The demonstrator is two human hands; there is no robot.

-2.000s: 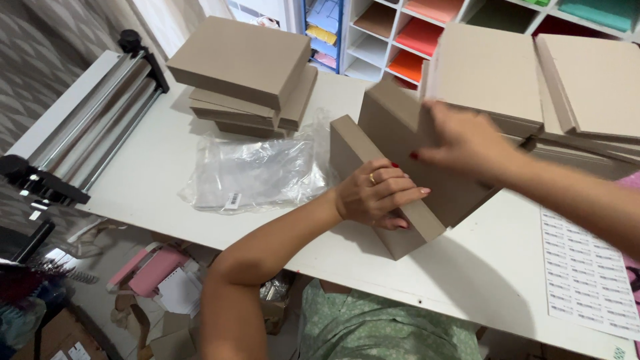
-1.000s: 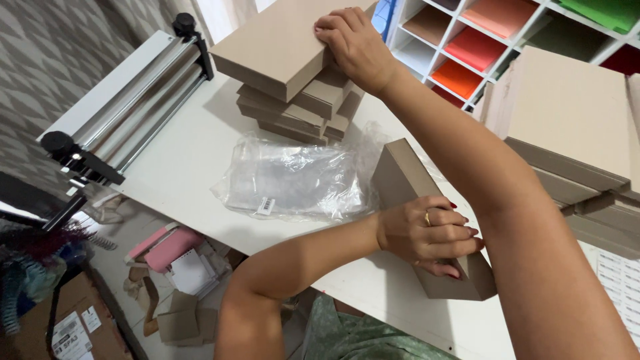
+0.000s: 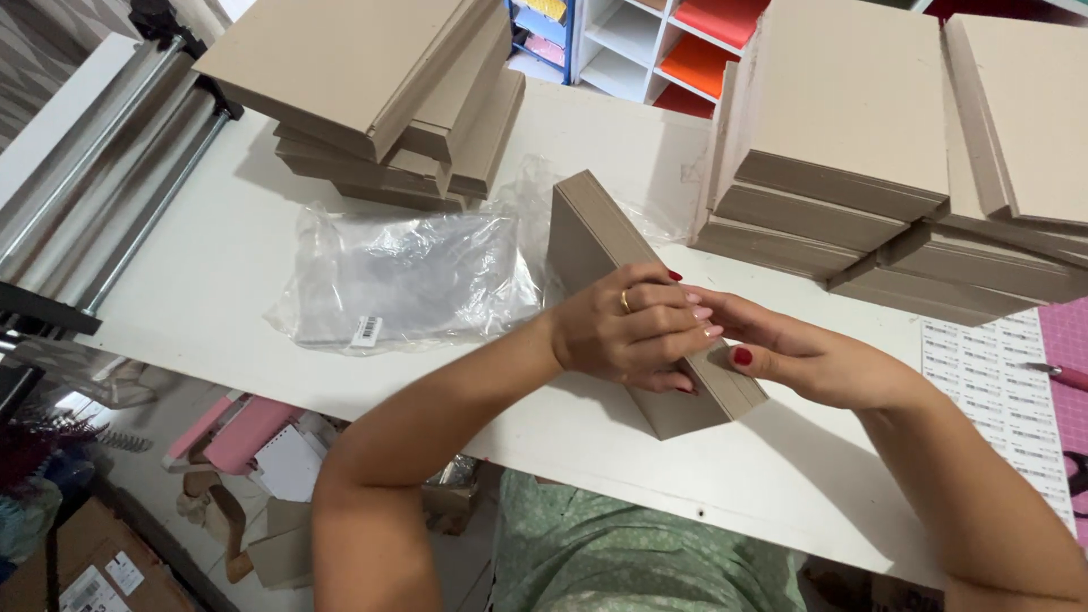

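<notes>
Upright on its long edge, a stack of greyish-brown boards (image 3: 608,225) stands slanted on the white table (image 3: 544,433). My left hand (image 3: 637,327) grips it over the top edge, a gold ring on one finger. My right hand (image 3: 773,344) touches the near end of the same stack with fingers and thumb apart; part of its fingers is hidden behind the left hand. A clear plastic bag (image 3: 408,280) with a barcode label lies left of the boards. Behind the bag rises a pile of similar boards (image 3: 340,68), stacked unevenly.
More board stacks (image 3: 850,102) stand at the back right. A label sheet (image 3: 990,391) lies on a pink cutting mat (image 3: 1067,340) at the right edge. A roller machine (image 3: 127,161) stands at the left. White shelves (image 3: 625,38) with coloured sheets are behind the table.
My right hand has come from the left board pile back to the boards under my left hand. Two seconds ago it was on another board stack beside them; that stack now lies on the left pile.
</notes>
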